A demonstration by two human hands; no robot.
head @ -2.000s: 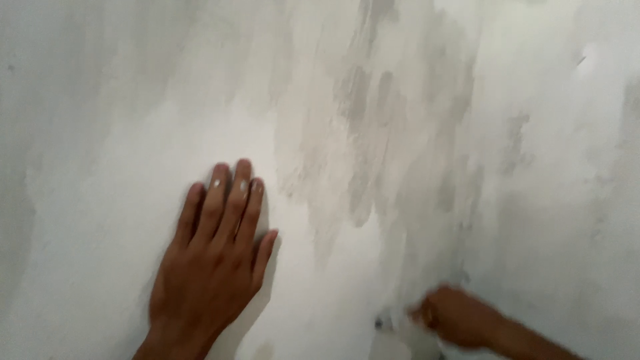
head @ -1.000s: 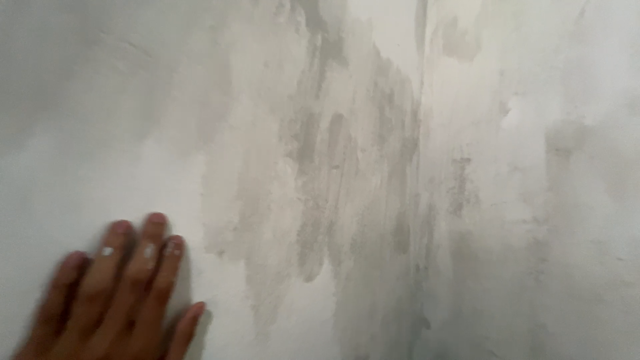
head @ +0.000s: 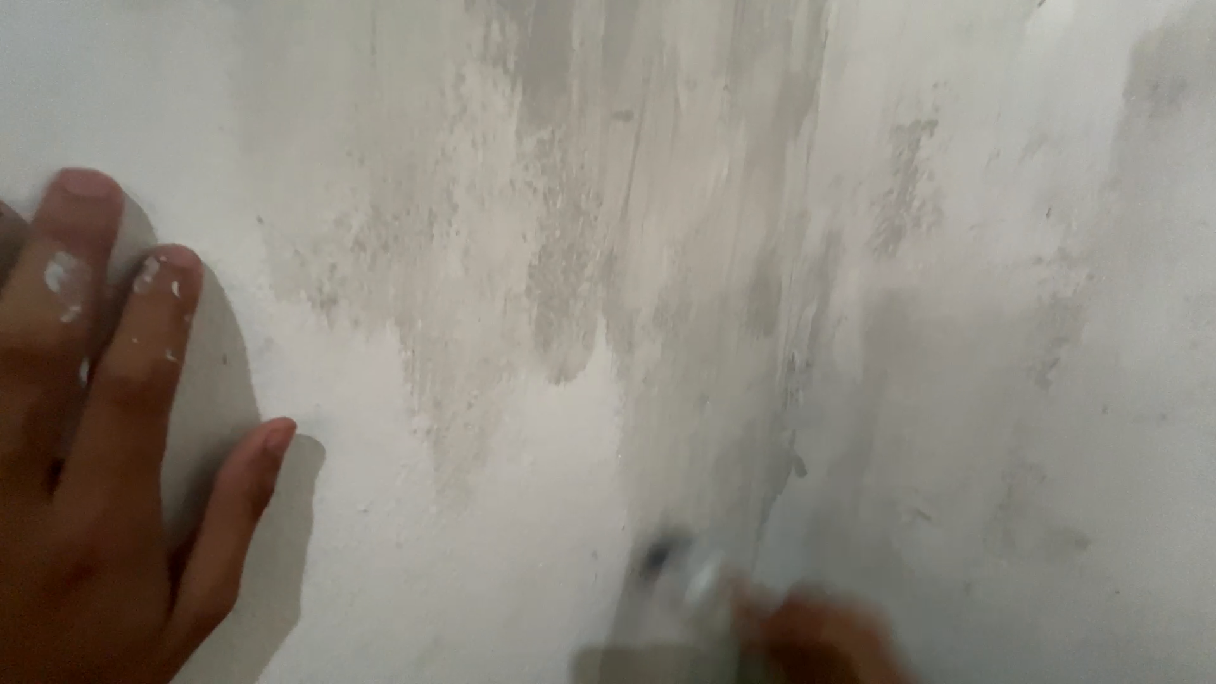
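Note:
My left hand (head: 104, 456) rests with its fingers slightly spread against a patchily painted wall (head: 513, 456) at the left edge; white specks of paint dot its fingers. At the bottom, right of the middle, my right hand (head: 826, 632) is blurred by motion. Its fingers are closed on a small tool (head: 693, 575) with a dark end and a pale, shiny part, perhaps a paintbrush; the blur hides its exact kind. The tool's dark end is close to the wall, but contact cannot be told.
Grey-beige streaks (head: 560, 266) run down the wall between whiter areas. A vertical line, seemingly an inside corner (head: 807, 190), parts the left wall face from the right one (head: 988, 399). Both hands cast shadows on the wall.
My right hand with the small tool, out of view one second ago, is in view again at the bottom. The view has moved closer to the wall. My left hand stays against the wall.

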